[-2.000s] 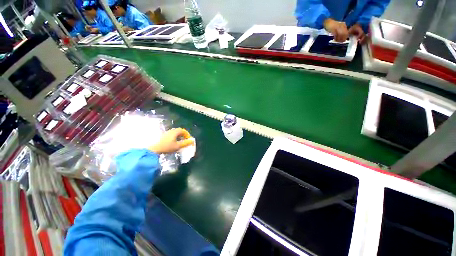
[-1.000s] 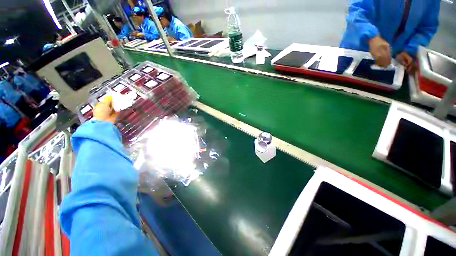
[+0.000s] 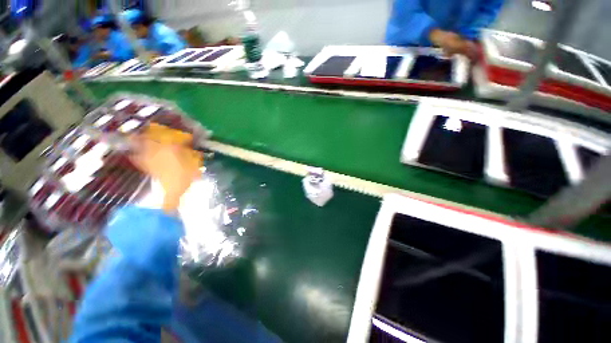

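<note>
My left hand (image 3: 171, 159), in a blue sleeve with yellow finger covers, is blurred over the right part of the stacked blister trays (image 3: 107, 175). Whether it holds anything cannot be told. My right hand is out of the picture. A white crumpled wipe or scrap (image 3: 86, 167) lies on the blister trays, left of my hand. A white foam tray (image 3: 514, 285) with glossy black tablets (image 3: 442, 268) lies at the lower right, cut off by the frame's edge. A small whitish bottle with a shiny top (image 3: 317, 187) stands on the dark green bench.
Shiny clear plastic (image 3: 206, 224) lies below my hand. A green conveyor belt (image 3: 288, 124) runs across the middle, with another tablet tray (image 3: 496, 147) on it at right. Across it are a person's hands (image 3: 455, 43), a tall bottle (image 3: 251, 47) and more trays. A grey post slants at right.
My left hand first moved left from the plastic to the white scrap on the blister trays, then right across them. The tray on the belt shows farther left, and the camera view has shifted.
</note>
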